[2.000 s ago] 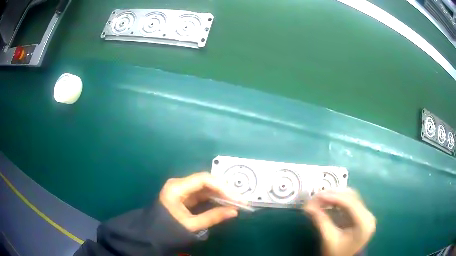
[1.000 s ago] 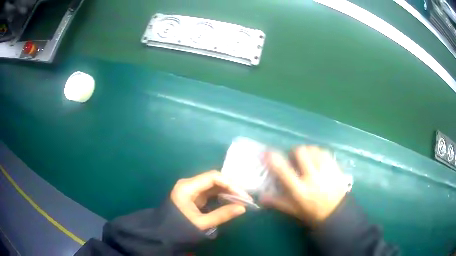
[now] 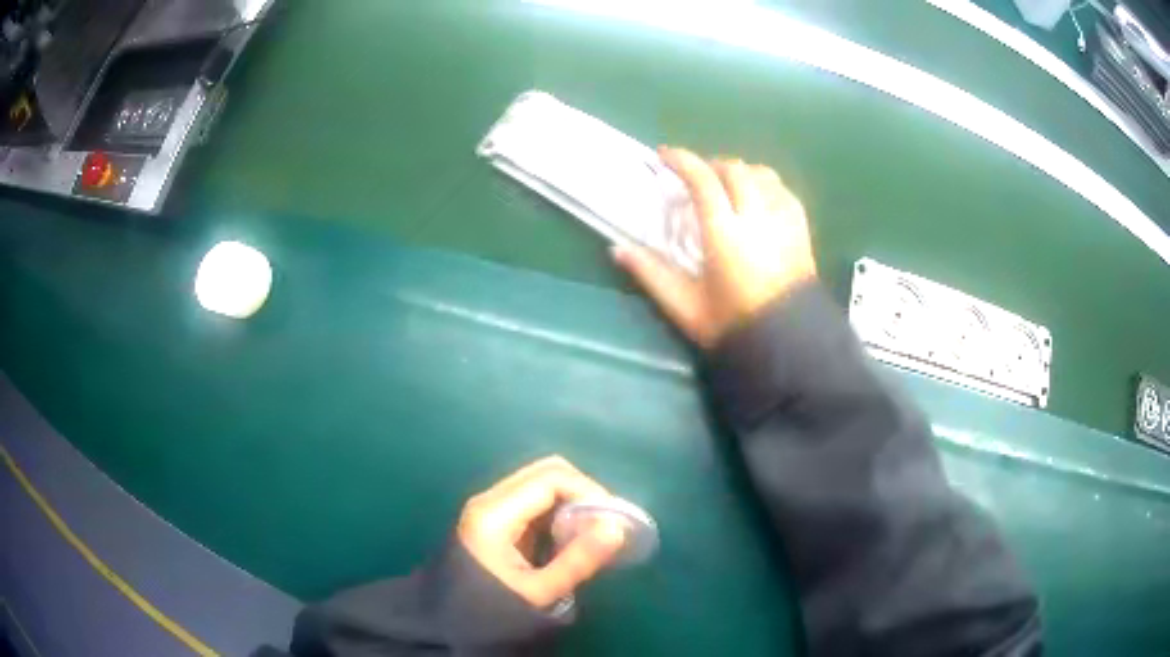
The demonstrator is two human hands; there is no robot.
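My right hand (image 3: 738,244) is bare and grips the right end of a silver three-ring plate (image 3: 577,161) over the lighter green conveyor belt. The plate is tilted and bright with glare, and my fingers cover part of its right end. My left hand (image 3: 533,533) is over the dark-green bench edge and pinches a small shiny round disc (image 3: 629,529) between thumb and fingers. Whether anything else is between those fingertips cannot be told.
Another three-ring plate (image 3: 949,331) lies at right on the belt's near side. A further plate (image 3: 1153,408) is cut off at the right edge. A white round puck (image 3: 234,279) sits at left. A machine frame with a red button (image 3: 98,170) stands at upper left.
My right hand has moved from the bench up to the belt and now grips a plate there. My left hand keeps the disc, now turned more face-up. The bench in front of me no longer shows a plate.
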